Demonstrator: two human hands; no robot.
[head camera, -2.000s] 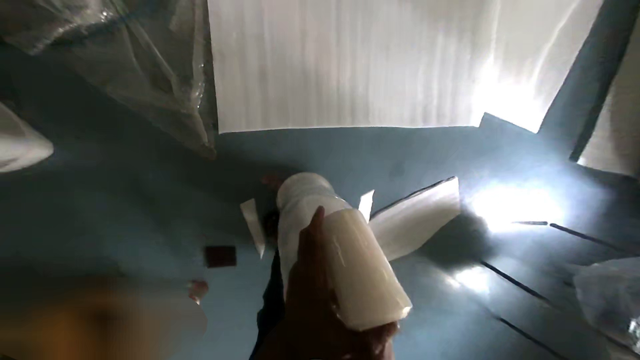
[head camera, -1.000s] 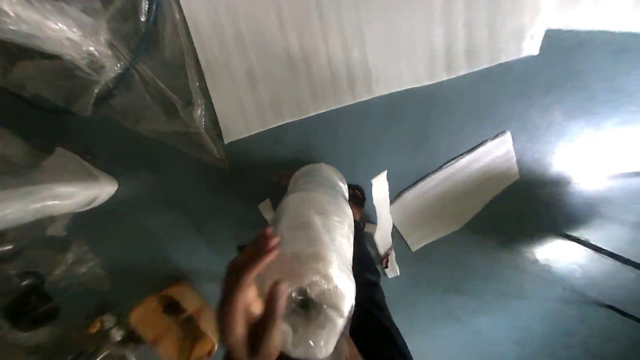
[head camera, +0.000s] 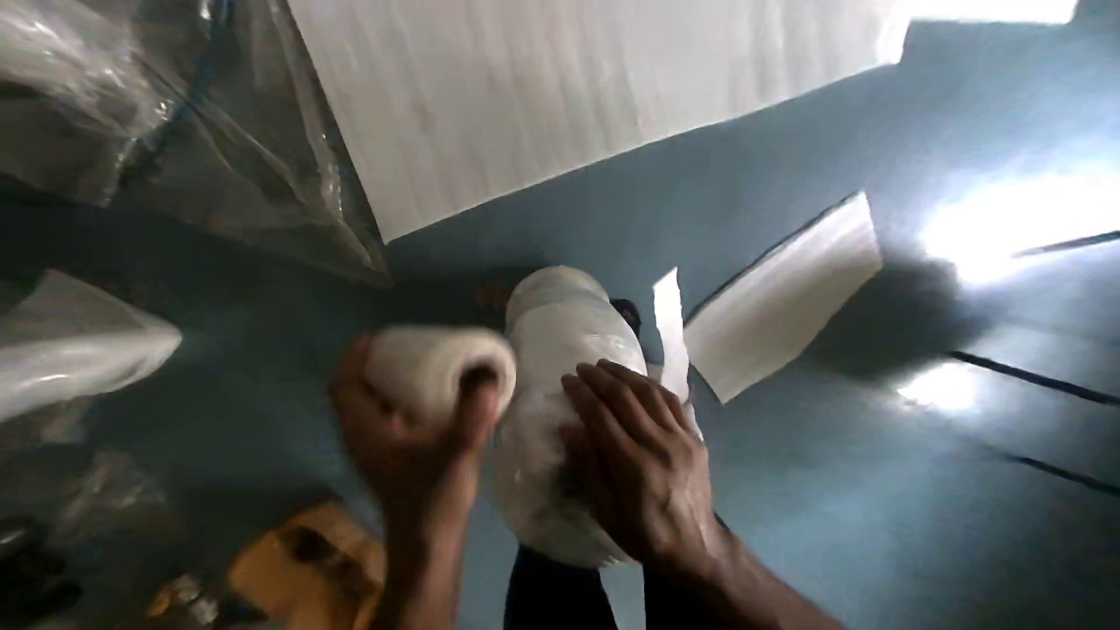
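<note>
A long bundle wrapped in translucent plastic film (head camera: 547, 437) stands or lies at the middle, just above my dark trouser legs. Left of it, my left hand (head camera: 411, 429) grips a roll of stretch film (head camera: 420, 367), with the thumb at the hollow core of its near end. My right hand (head camera: 643, 459) rests on the right side of the bundle, fingers together and pointing up and left. What lies under the right palm is hidden. The bundle's contents cannot be made out.
A large white foam sheet (head camera: 569, 87) spans the top. Clear plastic sheeting (head camera: 254, 166) lies upper left, another plastic-wrapped thing (head camera: 87, 350) at the left edge. White offcuts (head camera: 787, 302) (head camera: 672, 337) lie right of the bundle on the blue-grey floor (head camera: 875, 490). A yellow-orange object (head camera: 306, 569) is lower left.
Two seconds ago the film roll was on the bundle's right side; now my left hand has it on the left. My right hand has come onto the bundle. The view has shifted.
</note>
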